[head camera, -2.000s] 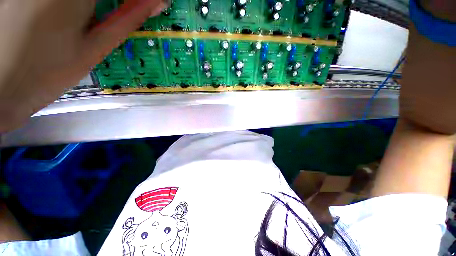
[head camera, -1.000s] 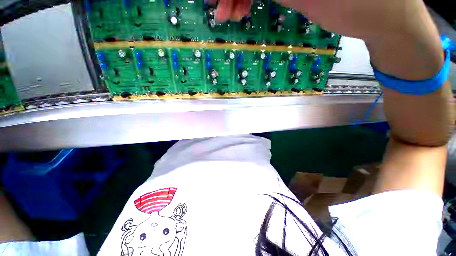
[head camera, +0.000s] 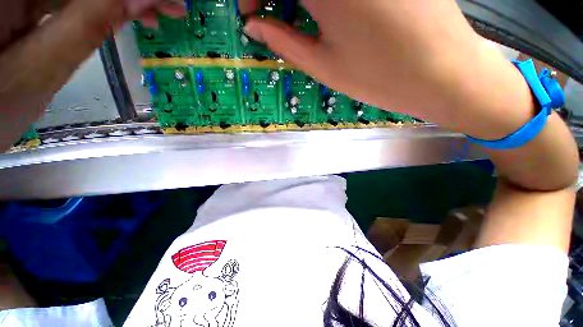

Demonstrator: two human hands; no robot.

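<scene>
A green PCB panel (head camera: 220, 96) lies on the conveyor, with tan strips along its middle and near edge. Upright blue components (head camera: 200, 82) and silvery-topped capacitors (head camera: 294, 101) stand on it. My right hand (head camera: 307, 38) reaches over the panel's upper part, thumb pointing left beside a capacitor; its other fingertips are cut off by the top edge. My left hand (head camera: 137, 9) is blurred at the top left, its fingertips over the panel's upper left corner. Whether either hand holds a part cannot be seen.
The smooth metal conveyor rail (head camera: 256, 156) runs across in front of me, with the chain (head camera: 96, 133) behind it. A dark crossbar (head camera: 116, 76) stands left of the panel. A blue wrist strap (head camera: 527, 108) is on my right wrist. A blue stool or crate (head camera: 57, 239) and cardboard (head camera: 415, 239) are below.
My right hand has moved left and lower over the panel. My left hand has come back into view at the top left. The panel has shifted right since one second ago.
</scene>
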